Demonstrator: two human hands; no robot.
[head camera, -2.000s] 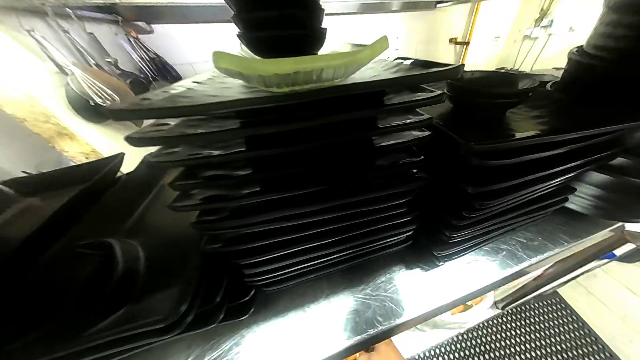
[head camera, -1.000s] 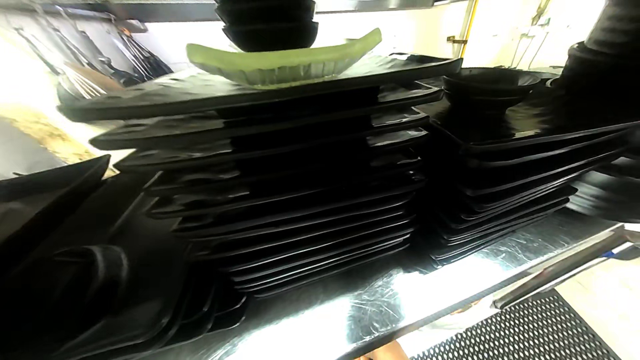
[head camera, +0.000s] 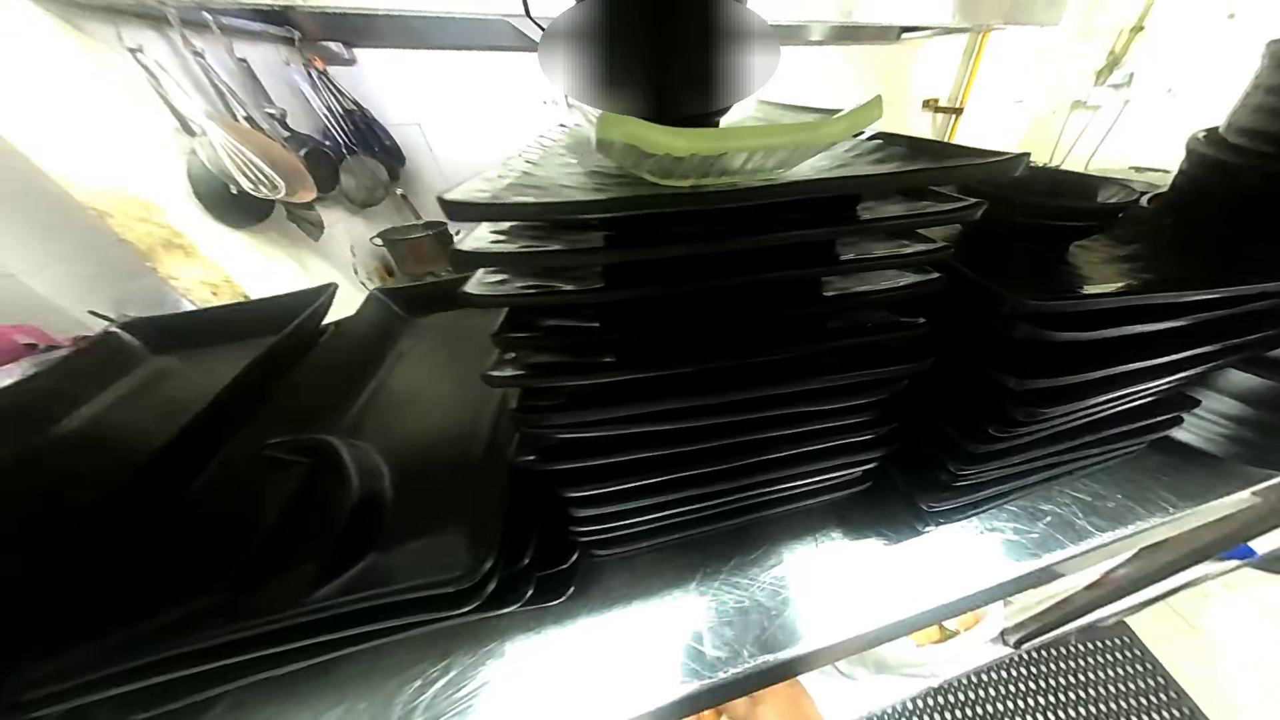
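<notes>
Below the front edge of the steel shelf, what looks like part of my right hand (head camera: 765, 704) shows at the bottom of the view; its fingers and anything in them are hidden. My left hand is out of view. On the shelf (head camera: 740, 610) above stands a tall stack of black rectangular plates (head camera: 700, 400). A pale green boat-shaped dish (head camera: 730, 150) lies on its top plate, in front of a dark, partly blurred stack. To the left are nested black trays (head camera: 430, 450) with a dark curved piece on them. Another stack of black plates (head camera: 1120, 380) stands at the right, bearing a black bowl (head camera: 1060, 190).
Ladles, pans and a wire whisk (head camera: 245, 160) hang on the back wall, with a metal pot (head camera: 415, 248) beyond the trays. An upper shelf edge (head camera: 450, 32) crosses above. A perforated black mat (head camera: 1050, 680) lies low at the right, past the shelf's front edge.
The view has shifted, bringing more of the left trays and the hanging utensils into sight. The plate stacks and green dish keep their arrangement.
</notes>
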